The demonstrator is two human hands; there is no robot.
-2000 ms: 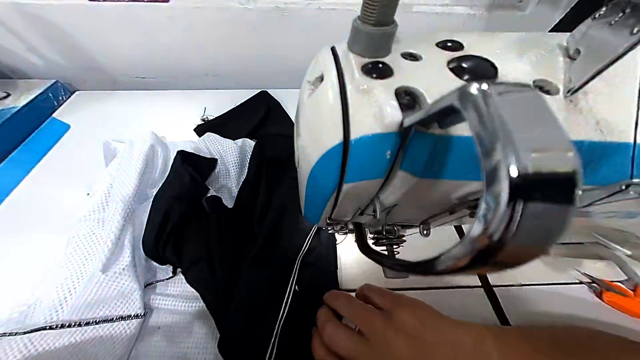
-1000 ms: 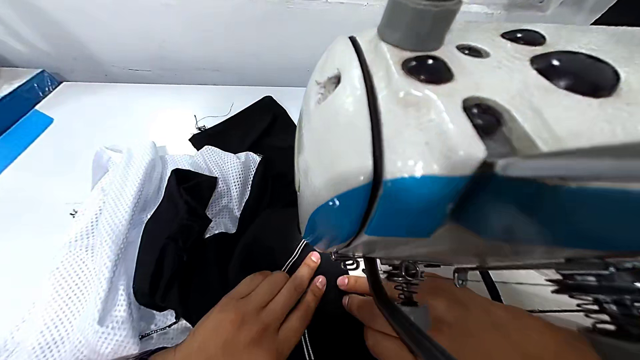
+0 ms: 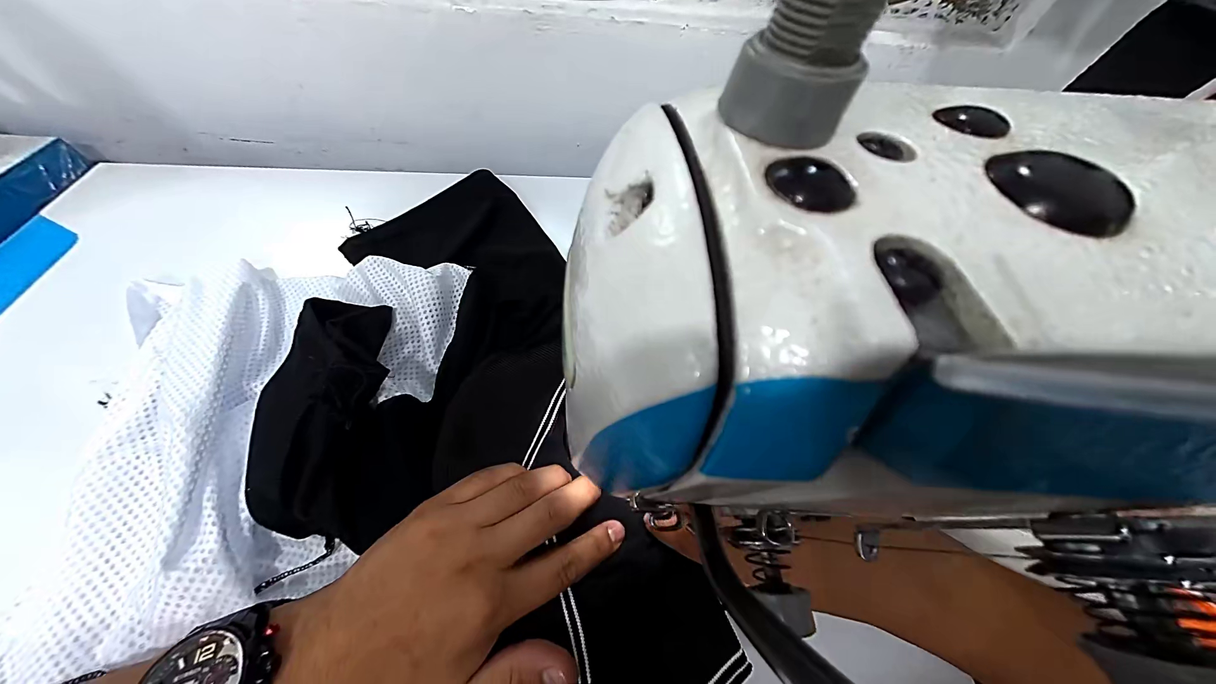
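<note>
Black fabric with white double stripes (image 3: 627, 589) lies under the head of a white and blue sewing machine (image 3: 646, 285). My left hand (image 3: 475, 560), with a watch at the wrist, rests flat on this fabric, fingers apart, left of the needle area. My right hand (image 3: 679, 537) is mostly hidden behind the machine's parts; its fingertips touch the fabric near the needle area, and its forearm reaches in from the right. White mesh fabric (image 3: 180, 456) lies to the left, joined or overlapped by black cloth (image 3: 313, 427); which cannot be told.
A blue item (image 3: 33, 256) sits at the table's far left edge. The wall (image 3: 332, 85) runs behind the white tabletop (image 3: 228, 209). A metal spring (image 3: 768, 560) and a dark curved rod (image 3: 750, 608) hang below the machine head. Loose threads (image 3: 361, 223) lie by the black cloth.
My left hand, out of view two seconds ago, has come onto the black fabric. My right hand has moved in behind the machine's parts from the front of the needle area.
</note>
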